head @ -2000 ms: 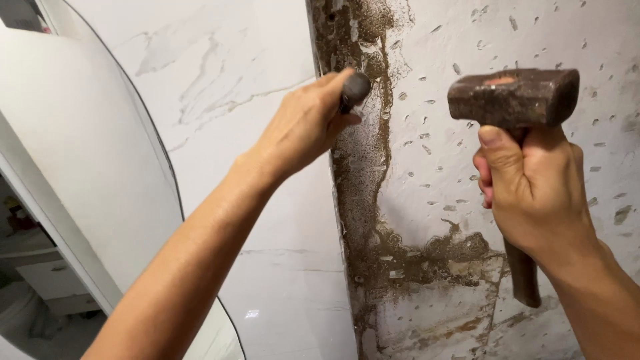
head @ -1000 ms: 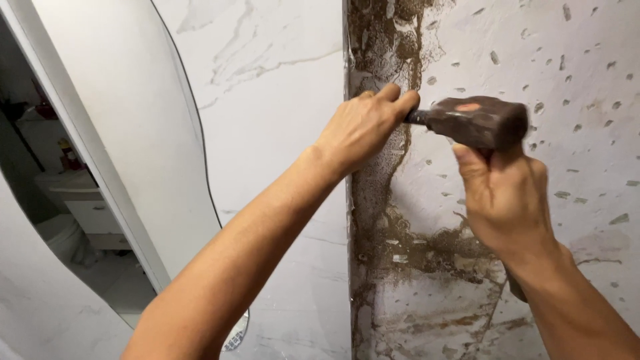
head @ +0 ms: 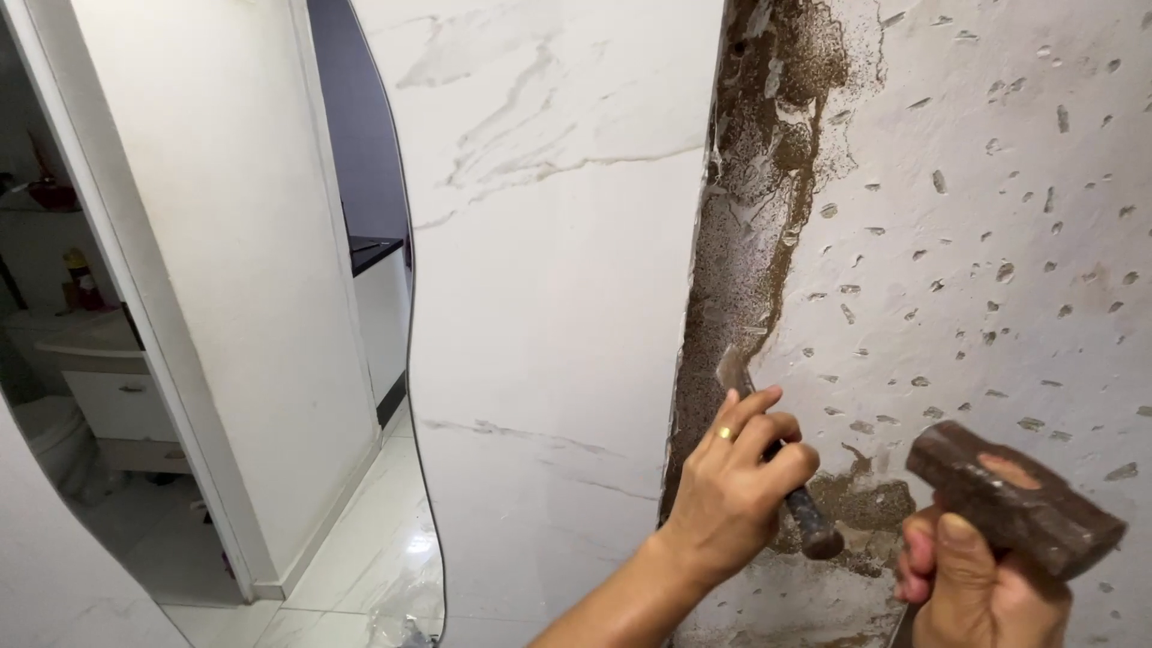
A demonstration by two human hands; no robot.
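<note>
My left hand point(head: 742, 481), with a ring on one finger, is closed around a metal chisel point(head: 813, 531). The chisel slants up and to the left, its flat tip at the strip of brown, rough mortar point(head: 733, 243) beside the marble-look tile's edge. In my right hand point(head: 976, 576) is a club hammer, its steel head point(head: 1017, 499) to the right of the chisel's struck end and apart from it. The hammer's handle is mostly hidden by the hand. The pale wall point(head: 972, 225) behind bears many small chipped pits.
White marble-look tile point(head: 558, 297) covers the wall left of the mortar. A wavy-edged mirror point(head: 243, 270) hangs further left, showing a doorway, a cabinet with a basin and a tiled floor. Another brown mortar patch point(head: 864, 508) lies behind the chisel's lower end.
The left hand and chisel have moved down along the mortar strip. The hammer, at the chisel's end one second ago, is now lower and apart from it. The view has shifted left.
</note>
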